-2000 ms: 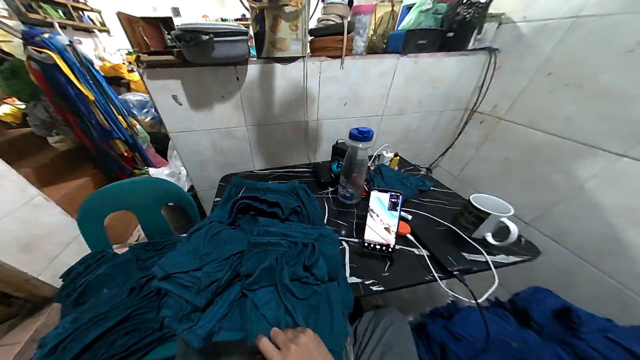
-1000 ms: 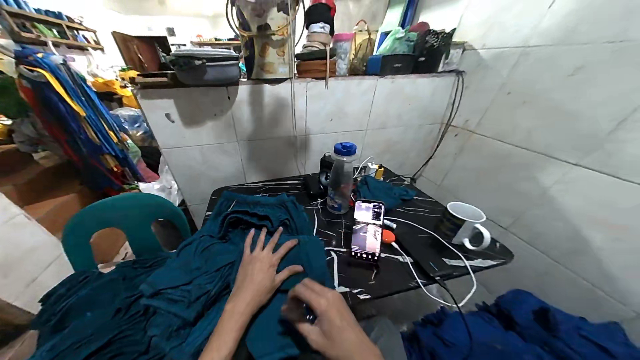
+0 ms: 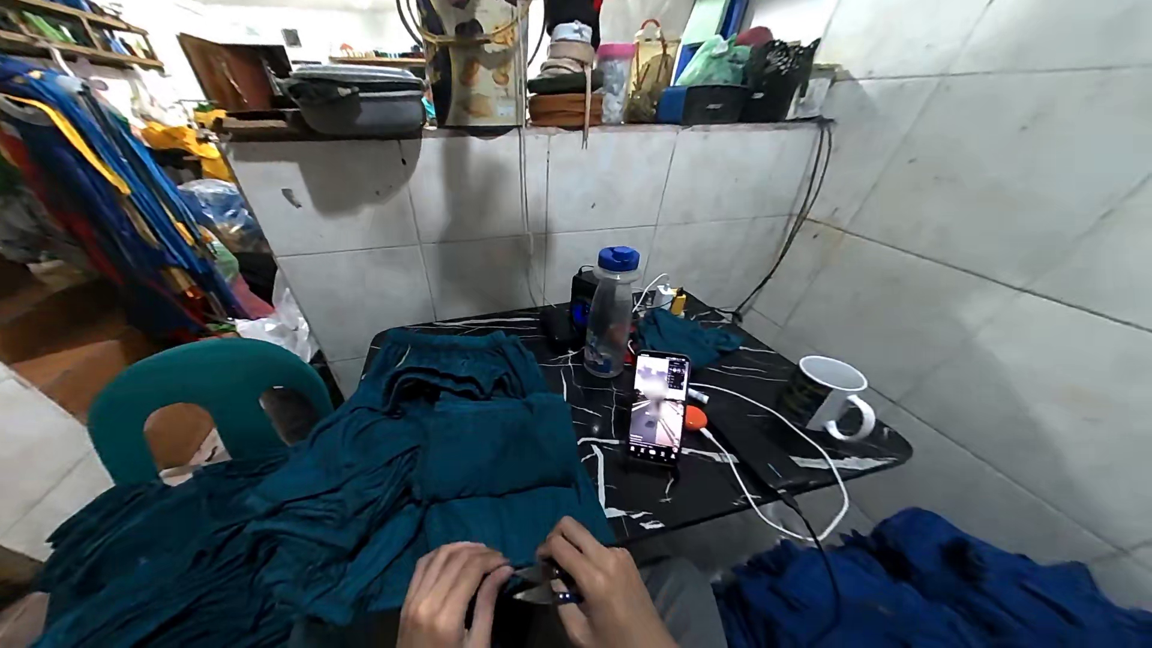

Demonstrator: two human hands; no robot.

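Note:
My right hand point(image 3: 598, 589) holds a small pair of metal snips point(image 3: 544, 589) with dark handles, low in the middle of the view. Close beside the blade tips is my left hand point(image 3: 454, 594), its fingers bent at the near edge of the teal fabric point(image 3: 495, 450); whether it pinches the cloth I cannot tell. Gathered teal garments lie in a pile over the table's left part and spread toward the chair. A lit smartphone point(image 3: 659, 409) leans upright on the black marble-patterned table point(image 3: 621, 517), right of the pile.
A clear bottle with a blue cap point(image 3: 612, 315) stands behind the phone. On the right are a white-handled mug point(image 3: 823, 396), a white cable point(image 3: 841, 504) and a black power bank point(image 3: 751, 450). A green plastic chair point(image 3: 211, 369) is at left, blue cloth point(image 3: 927, 585) at lower right.
My left hand was spread flat on the teal fabric a second ago; it has drawn back toward me, beside my right hand. The snips now show clearly in my right hand.

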